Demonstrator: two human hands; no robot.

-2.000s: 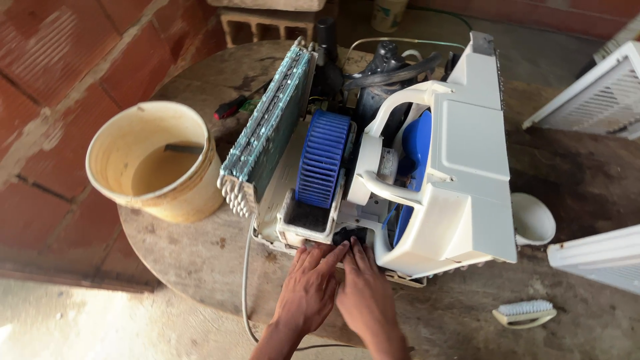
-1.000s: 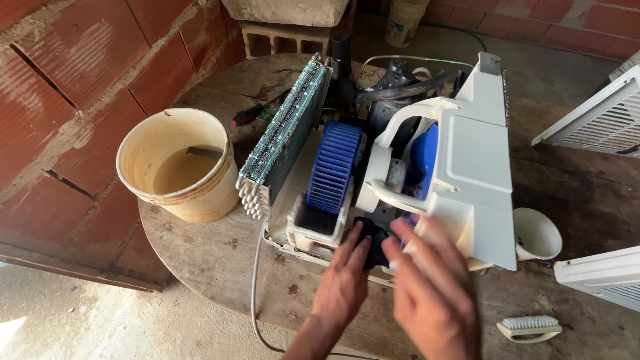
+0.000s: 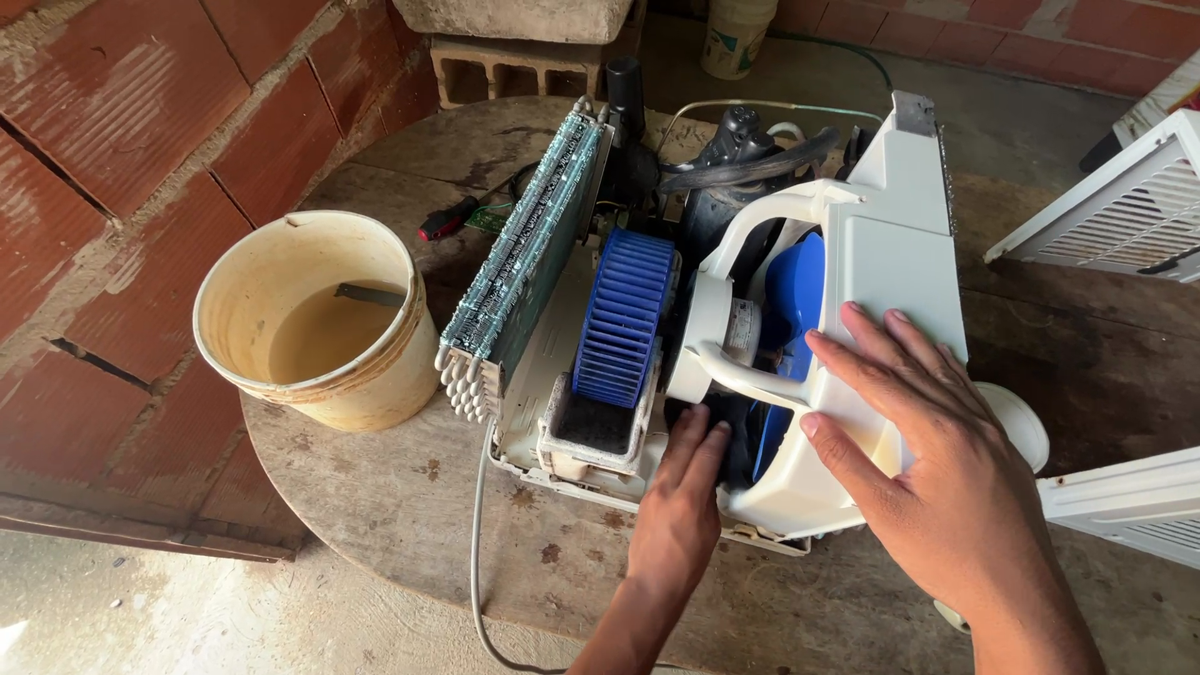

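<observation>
A disassembled window air conditioner stands on a round wooden table. My right hand (image 3: 923, 427) lies flat and spread on its white plastic fan shroud (image 3: 895, 253). My left hand (image 3: 680, 506) reaches low into the base, its fingers on a black part (image 3: 731, 427) under the motor (image 3: 743, 328); whether it grips the part cannot be told. Left of that hand is a blue blower wheel (image 3: 623, 319) in a white housing (image 3: 586, 459). Blue fan blades (image 3: 795, 281) show inside the shroud. A finned coil (image 3: 530, 244) leans at the left, and the compressor (image 3: 722, 225) sits behind.
A bucket of murky water (image 3: 403, 375) stands left of the unit, near a screwdriver (image 3: 445, 217). White louvred panels (image 3: 1125, 211) are at the right. A white bowl (image 3: 1017, 422) sits behind my right hand. A grey cable (image 3: 476, 562) hangs over the table's front edge.
My right hand has moved from the black part area to the outside of the white shroud. The left hand stays low by the black part.
</observation>
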